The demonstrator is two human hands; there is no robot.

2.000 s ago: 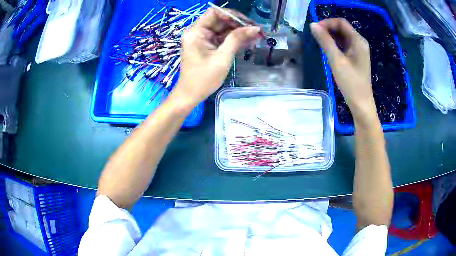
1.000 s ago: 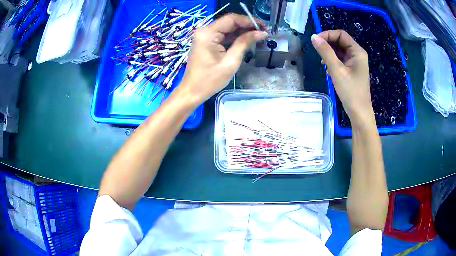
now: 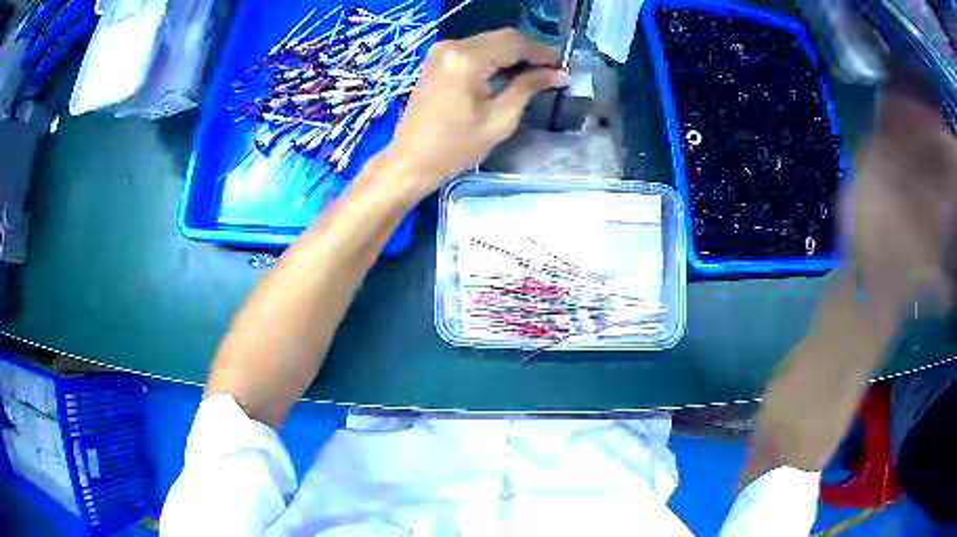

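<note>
My left hand [image 3: 462,105] is at the press, its thumb and finger pinched together beside the upright shiny ram [image 3: 570,37]. A lead piece between the fingertips cannot be made out. The press base [image 3: 567,155] is grey metal, behind the clear box. My right hand [image 3: 905,210] is blurred at the far right, beyond the right blue tray; what it holds cannot be told. The clear plastic box [image 3: 560,343] holds red and white lead pieces on a white liner.
The left blue tray [image 3: 262,205] holds a crisscross heap of lead pieces. The right blue tray [image 3: 766,264] holds tiny black parts and a few pale rings. Clear boxes [image 3: 131,63] stand at the far left. A red stool [image 3: 873,451] is below right.
My right hand has moved right, from beside the press to beyond the right tray. My left fingertips have moved slightly down to the ram. The white piece seen above them earlier no longer shows clearly.
</note>
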